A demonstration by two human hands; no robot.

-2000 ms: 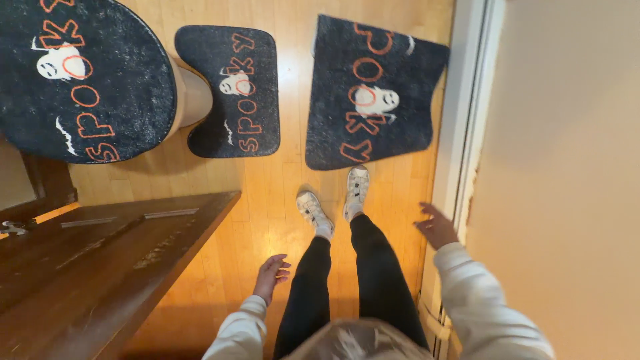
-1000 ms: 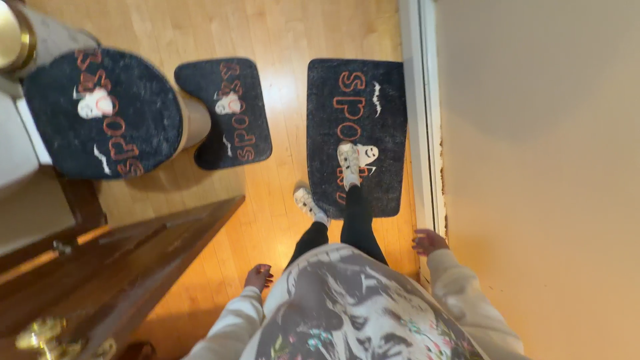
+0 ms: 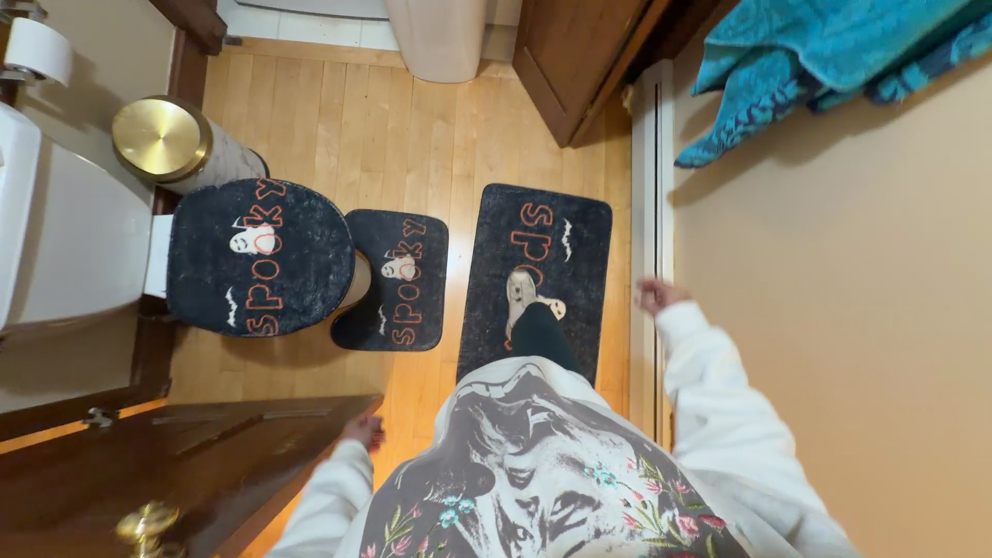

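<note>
Low in the head view, my left hand [image 3: 366,432] hangs beside the edge of a brown wooden door [image 3: 232,442], with no object seen in it; its fingers are too small and blurred to read fully. My right hand [image 3: 659,297] is raised over the baseboard heater [image 3: 651,232] along the right wall, fingers loosely curled and holding nothing. One foot in a light shoe [image 3: 521,294] stands on a black bath mat [image 3: 573,310] with orange letters, a ghost and a bat. A matching contour mat [image 3: 418,310] lies left of it, at the base of a toilet whose lid wears a black cover [image 3: 310,256].
Beyond the toilet stands a bin with a gold lid [image 3: 161,139]. A toilet paper roll [image 3: 39,50] hangs at the upper left. A white pedestal [image 3: 438,39] and a wooden door [image 3: 573,62] are ahead. A turquoise towel [image 3: 837,46] hangs on the right.
One foot now shows on the bath mat, where two seconds ago both feet were at its near edge. The view has moved forward, bringing the bin, the pedestal and the towel into sight.
</note>
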